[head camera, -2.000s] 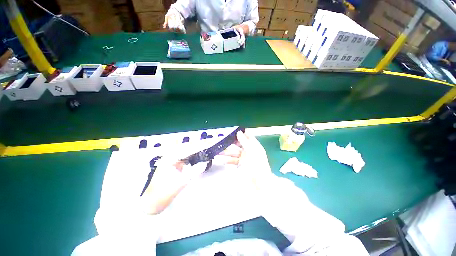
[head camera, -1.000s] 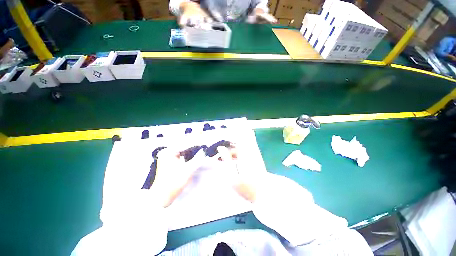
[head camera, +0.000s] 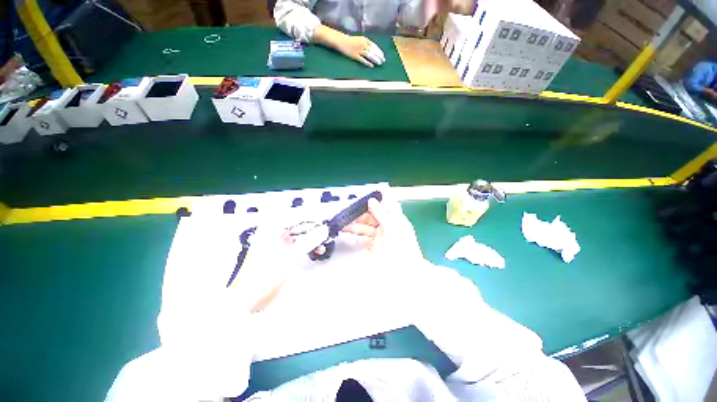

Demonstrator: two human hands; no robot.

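Note:
A black watch [head camera: 346, 217] with its strap stretched out is in my hands above the white sheet [head camera: 206, 271]. My right hand [head camera: 365, 228] holds the strap end at the upper right. My left hand [head camera: 295, 235] is at the watch's lower left with something white, perhaps a wipe, hard to tell against the bright sheet. The watch's round part shows below the fingers. A second black watch or strap [head camera: 240, 257] lies on the sheet left of my hands. Small dark marks run along the sheet's far edge.
Right of the sheet are a yellowish bottle with metallic top [head camera: 467, 206] and crumpled wipes [head camera: 475, 252]. Open white boxes [head camera: 170, 100] stand along the green conveyor [head camera: 354, 149]. Across it are a person's hand [head camera: 363, 51], stacked boxes [head camera: 515, 55] and a tan cardboard sheet [head camera: 425, 63].
The held watch has turned from nearly level to a slant, its strap extended to the upper right. Another open box pair now stands on the conveyor. The person opposite has let go of the box.

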